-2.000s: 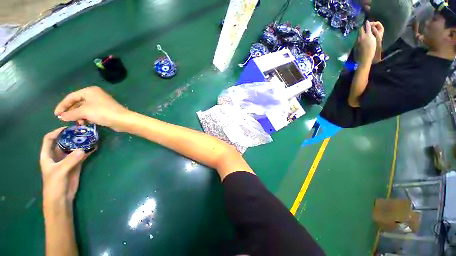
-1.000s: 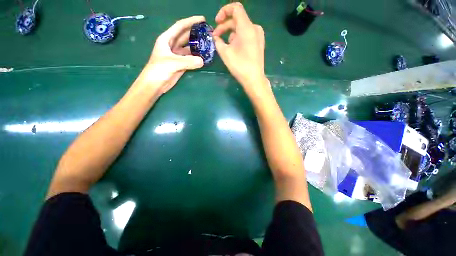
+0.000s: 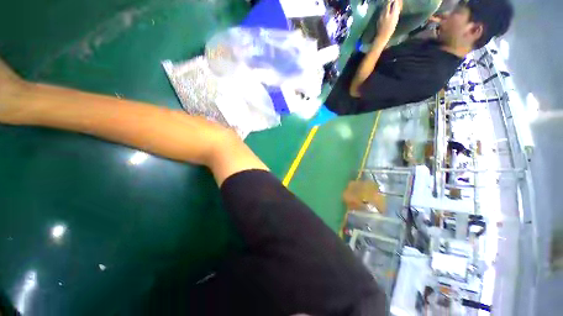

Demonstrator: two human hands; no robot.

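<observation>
My right forearm reaches across the glossy green bench (image 3: 105,203) to the left edge of the picture. My right hand is cut off by that edge, with at most the wrist showing. My left hand and arm are out of the picture. Nearest in front lie a crumpled clear plastic bag (image 3: 262,55) and a flat speckled silver-grey bag (image 3: 191,86) with a white patch. The clear bag rests over a blue-and-white box (image 3: 268,15), which is partly hidden. No wound coil shows in my hands.
Part of a dark heap of wired units (image 3: 339,24) lies behind the box. Another person in black (image 3: 395,74) is beyond the bench. Yellow floor lines, a carton (image 3: 364,195) and metal racks (image 3: 383,231) stand to the right.
The view has swung to the right. My left hand, the blue coil unit and the loose units on the bench have left the picture. The other person and the racks have come into view.
</observation>
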